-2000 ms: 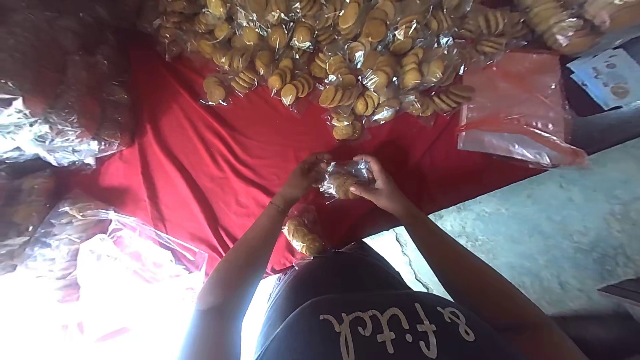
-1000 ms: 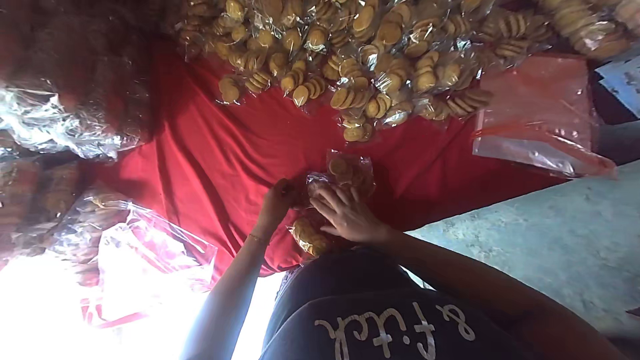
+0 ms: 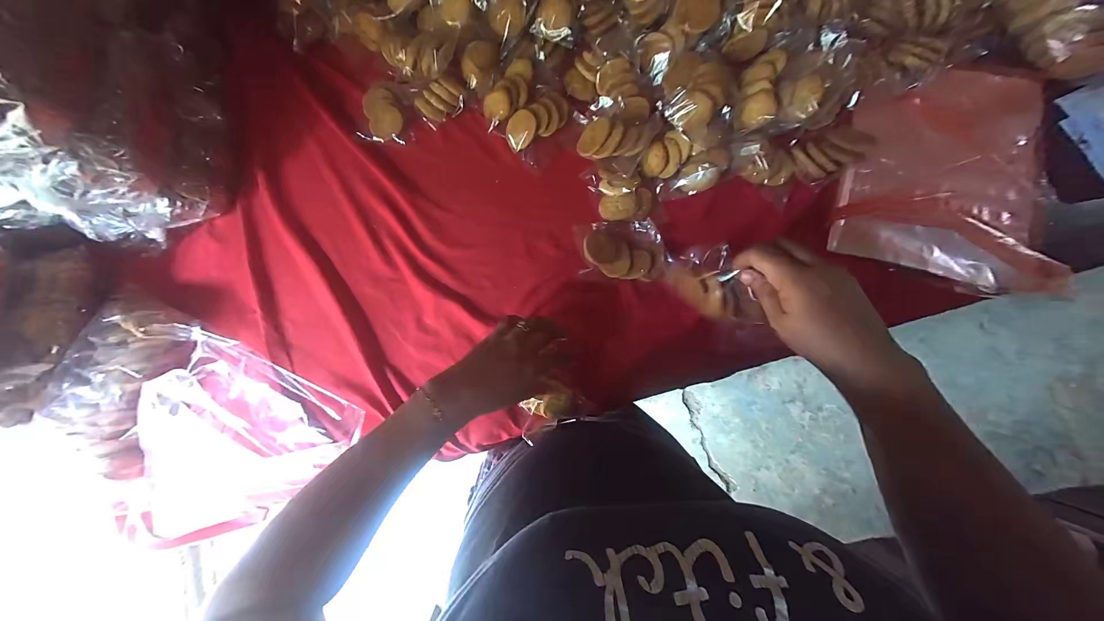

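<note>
Between the thumb and fingers of my right hand (image 3: 798,302) is the edge of a clear plastic packet of round cookies (image 3: 711,291), slightly blurred, over the red cloth (image 3: 414,233). Just left of it another cookie packet (image 3: 623,252) lies on the cloth, below the large pile of packets (image 3: 690,86). My left hand (image 3: 513,366), with a thin bracelet at the wrist, is over a cookie packet (image 3: 552,403) near my lap. That hand is dark and covers much of the packet, so its grip cannot be made out.
A reddish plastic bag (image 3: 957,164) lies at the right edge of the cloth. Large clear bags of packets (image 3: 103,155) are stacked at the left, with a clear and pink plastic bag (image 3: 241,431) below them. A pale, cracked surface (image 3: 802,431) is at the lower right.
My hands were together over packets near my lap. The right hand has moved right and up with a packet; the left has moved to the packet near my lap. One more packet lies below the pile.
</note>
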